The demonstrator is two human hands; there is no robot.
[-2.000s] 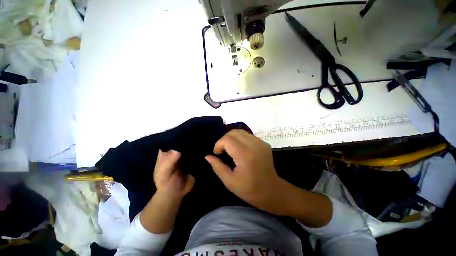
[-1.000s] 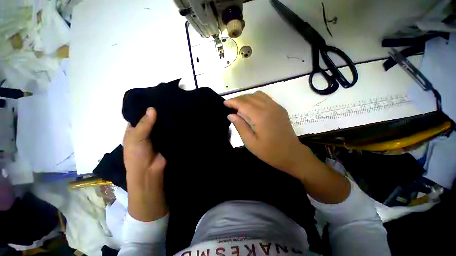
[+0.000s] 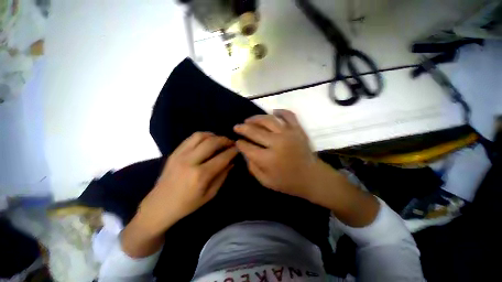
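A black fabric panel (image 3: 192,104) lies over the table's front edge and my lap, with one pointed end up towards the machine. My left hand (image 3: 195,173) and my right hand (image 3: 278,148) pinch the cloth with their fingertips close together near the middle. The picture is blurred, and I cannot tell if a small tool is in either hand. The exact spot gripped is hidden by the fingers.
The sewing machine head (image 3: 220,14) is at the top, cut off by the edge. Black shears (image 3: 349,63) lie right of it. A slim metal tool (image 3: 443,82) and black fabric strips (image 3: 440,50) lie far right. Pale scraps (image 3: 22,49) are piled at the left.
My left hand has moved right to meet my right hand. The panel's upper part now forms a point. The view has shifted, so the machine and shears sit further left and higher.
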